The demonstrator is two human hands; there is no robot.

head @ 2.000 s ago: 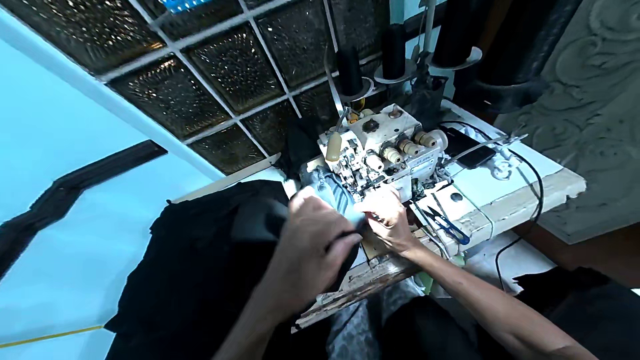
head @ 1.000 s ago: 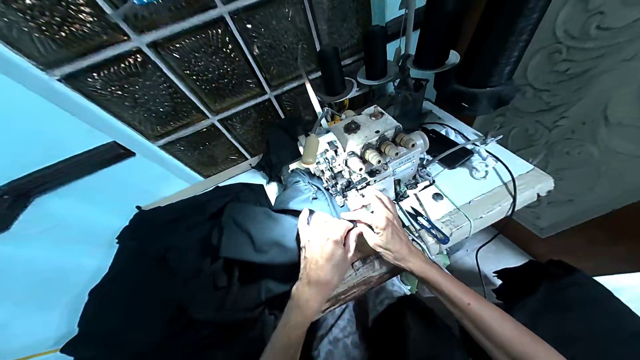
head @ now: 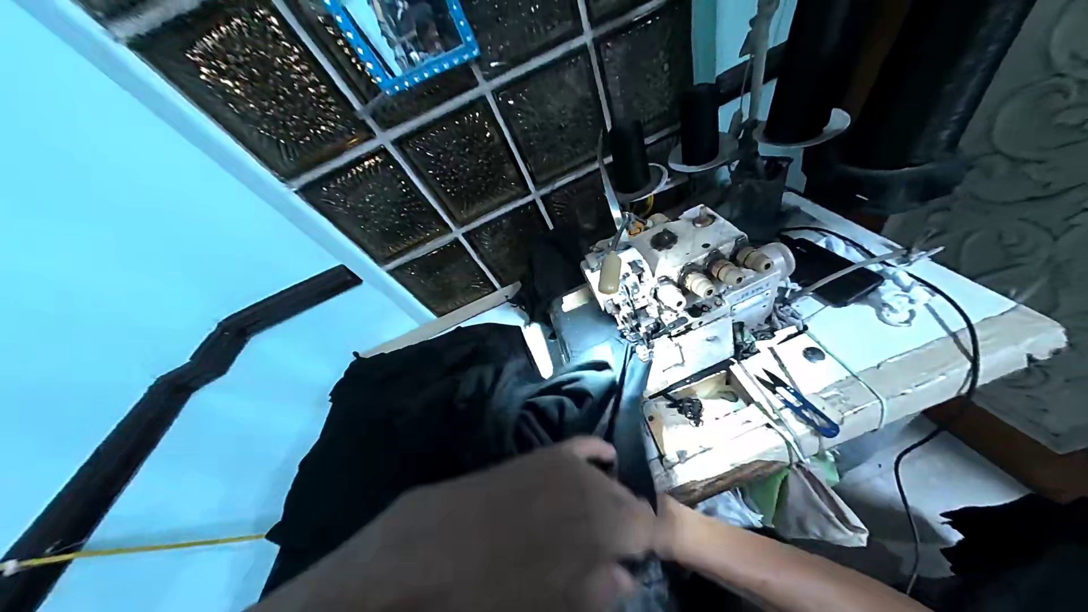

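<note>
An overlock sewing machine (head: pixel 693 276) stands on a worn white table, its lamp lighting the needle area. Dark fabric (head: pixel 425 408) runs from under the presser foot toward me and spreads over the left side. My left hand (head: pixel 527 518), blurred, is low in front of the machine with its fingers at the fabric's near edge. My right hand (head: pixel 659 523) is mostly hidden behind the left one; only its wrist side and forearm show, beside the hanging fabric strip. What its fingers do cannot be seen.
Blue-handled thread snips (head: pixel 803 404) lie right of the machine, near the table edge (head: pixel 935 361). A black phone (head: pixel 833 270) and a cable lie farther back. Black thread cones (head: pixel 699 127) stand behind the machine. A blue-framed mirror (head: pixel 416 38) hangs on the glass-block wall.
Both hands have moved from close to the presser foot back toward me, down the fabric. The fabric now stretches between the machine and the hands. The view has shifted.
</note>
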